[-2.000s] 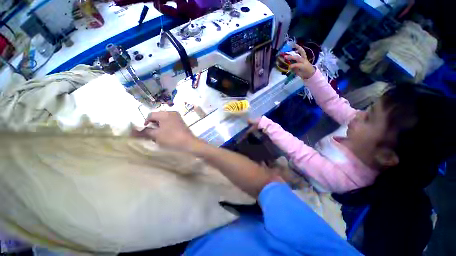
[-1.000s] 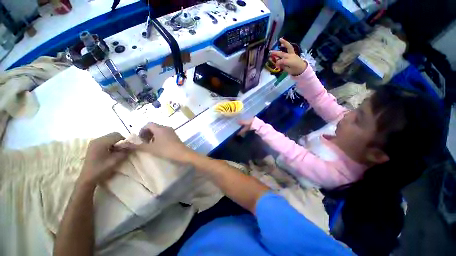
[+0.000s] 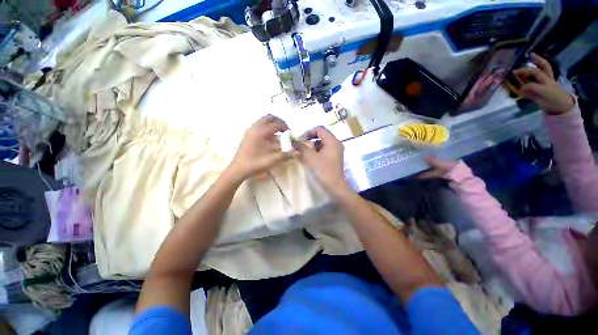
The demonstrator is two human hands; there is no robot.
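A wide cream cloth with a gathered band lies over the table's front and hangs toward my lap. My left hand and my right hand pinch its edge between the fingertips, a little in front of the needle area. A small folded whitish bit shows between the fingers. The sewing machine's white head with a blue stripe is behind and to the right. The presser foot is beyond my hands, apart from them. Whether the cloth edge is stitched cannot be told.
Yellow discs lie fanned by the ruler edge. A tan block, a black box and an upright phone-like rectangle are right of the needle. A child's pink sleeves reach in at right. Heaped cream cloth lies behind left.
The view has turned left, so the machine and child appear farther right. My left hand, unseen two seconds ago, is beside my right hand at the cloth edge. The cloth lies gathered farther forward.
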